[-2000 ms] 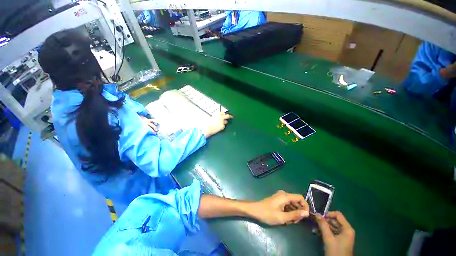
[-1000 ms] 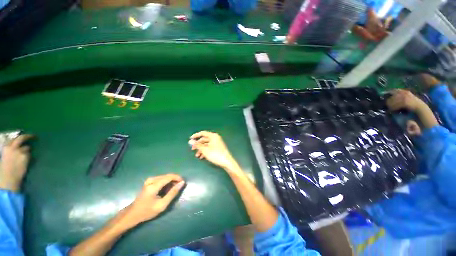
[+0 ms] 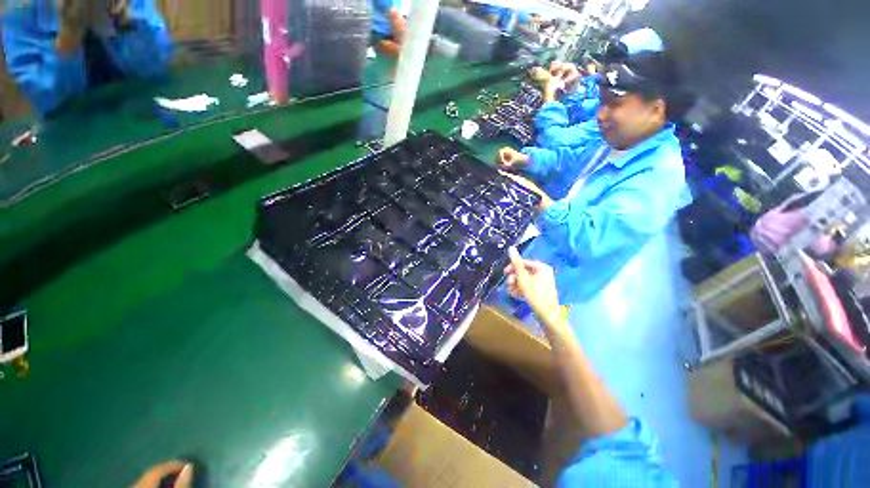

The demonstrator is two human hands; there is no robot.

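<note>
A stack of glossy black blister trays [image 3: 382, 238] lies on the green bench, with a white liner [image 3: 310, 305] showing under its near edge. My right hand [image 3: 532, 286] is raised beside the trays' right edge, above the cardboard box; its fingers are bunched and I cannot tell if they hold anything small. My left hand [image 3: 164, 475] is mostly cut off at the bottom edge; its grip cannot be told. An LCD module [image 3: 13, 335] with a gold tail lies at the far left. Part of a dark housing [image 3: 19, 471] shows at the lower left corner.
An open cardboard box [image 3: 448, 448] with dark contents is below the trays. A person in a blue smock [image 3: 620, 191] sits beyond them. A whitish flat piece [image 3: 259, 146] and a small dark piece [image 3: 188, 194] lie on the belt. A white post [image 3: 410, 76] rises behind the trays.
The view has swung right. My hands, together at a screen two seconds ago, are now far apart. My right hand has moved from over the bench to beyond the trays' near side.
</note>
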